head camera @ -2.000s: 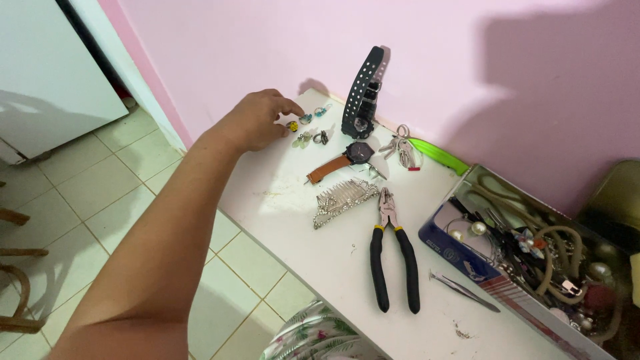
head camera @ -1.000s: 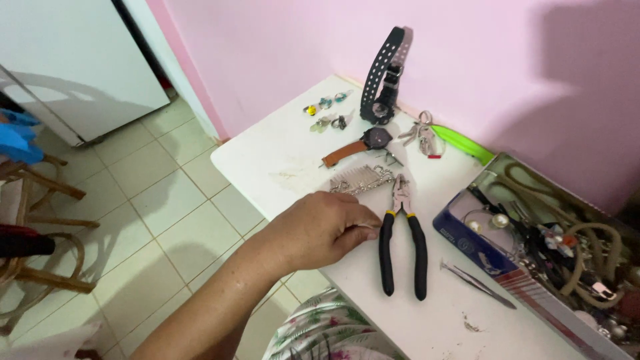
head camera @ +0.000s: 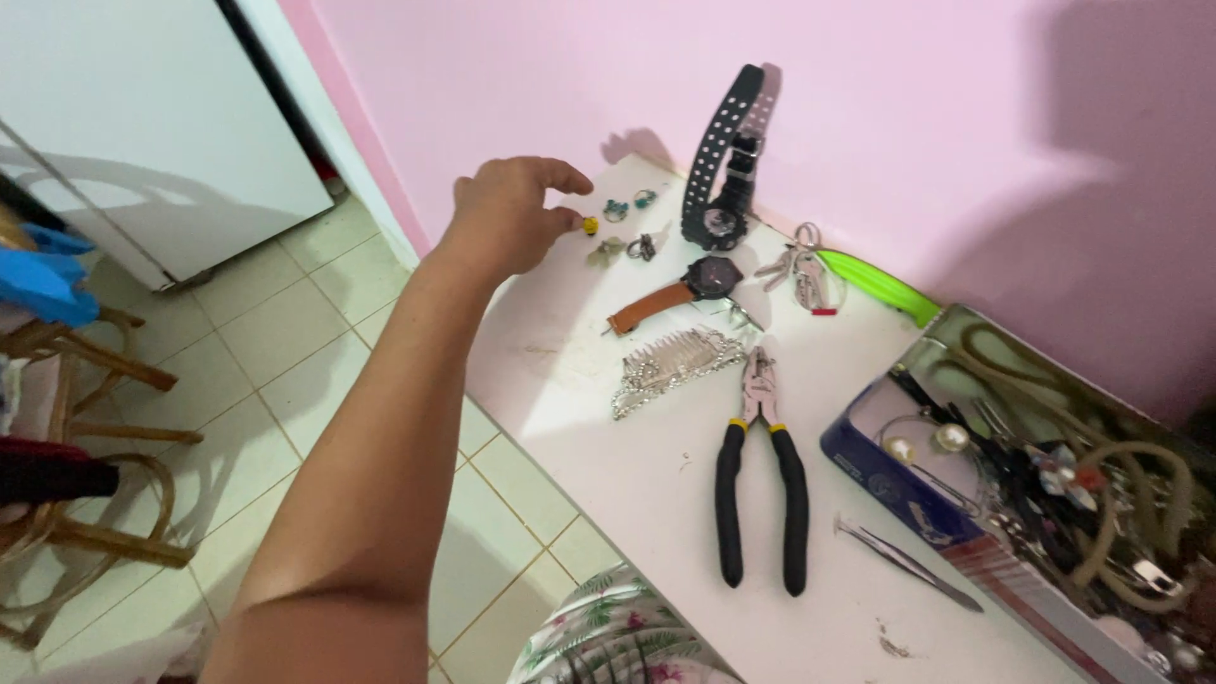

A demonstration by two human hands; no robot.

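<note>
My left hand (head camera: 513, 209) reaches over the back left corner of the white table, thumb and index finger apart. Its thumb tip is at a small yellow piece of jewelry (head camera: 590, 226); whether they touch is unclear. Beside it lie rings with blue-green stones (head camera: 616, 210), a pale flower-like piece (head camera: 604, 252) and a dark ring (head camera: 642, 247). A black perforated-strap watch (head camera: 717, 166) leans at the wall. Nearer are a brown-strap watch (head camera: 712, 277), a clear hair comb with rhinestones (head camera: 676, 366) and black-handled pliers (head camera: 760, 465), jaws toward the wall. My right hand is out of view.
At right, an open tin (head camera: 855, 465) holds tangled jewelry and cords. Tweezers (head camera: 907, 565) lie beside it. Small keys on a ring (head camera: 807, 275) lie by a bright green object (head camera: 879, 285) near the pink wall. A wooden chair (head camera: 114, 541) stands at left on the tiled floor.
My left hand has moved from beside the comb and pliers to the small jewelry at the back left corner, where it also was two seconds ago.
</note>
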